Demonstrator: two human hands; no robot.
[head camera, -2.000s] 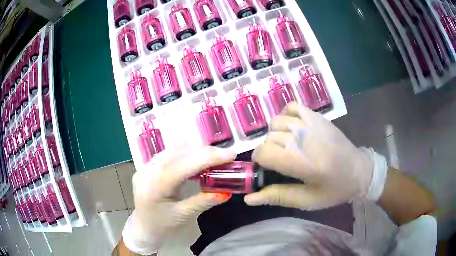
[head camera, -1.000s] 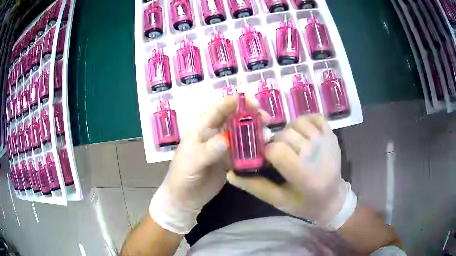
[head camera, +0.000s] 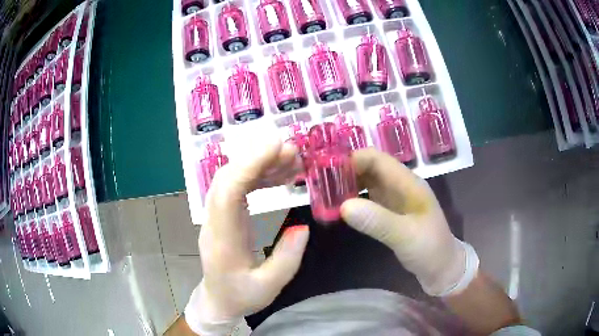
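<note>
A glossy magenta bottle-shaped unit (head camera: 332, 184) is held upright above the near edge of the white blister tray (head camera: 263, 200), its narrow top pointing away from me. My right hand (head camera: 410, 220), in a whitish glove, grips it from the right with thumb and fingers. My left hand (head camera: 246, 236), also gloved, is open to its left, thumb and fingers apart, with an orange-red thumb tip showing. The tray holds rows of magenta units with black bands. In the nearest row, one pocket area beside the leftmost unit (head camera: 211, 169) shows plain white, partly hidden by my left hand.
Filled white trays (head camera: 100, 257) stand at the left. More layered trays (head camera: 558, 118) are at the far right. The working tray lies on a dark green bench mat (head camera: 134, 98) and overhangs its near edge. Tiled floor (head camera: 157, 226) shows below the bench.
The unit has gone from lying sideways between both hands to upright. My left hand has let go and moved left, while my right hand keeps hold. The view has shifted slightly.
</note>
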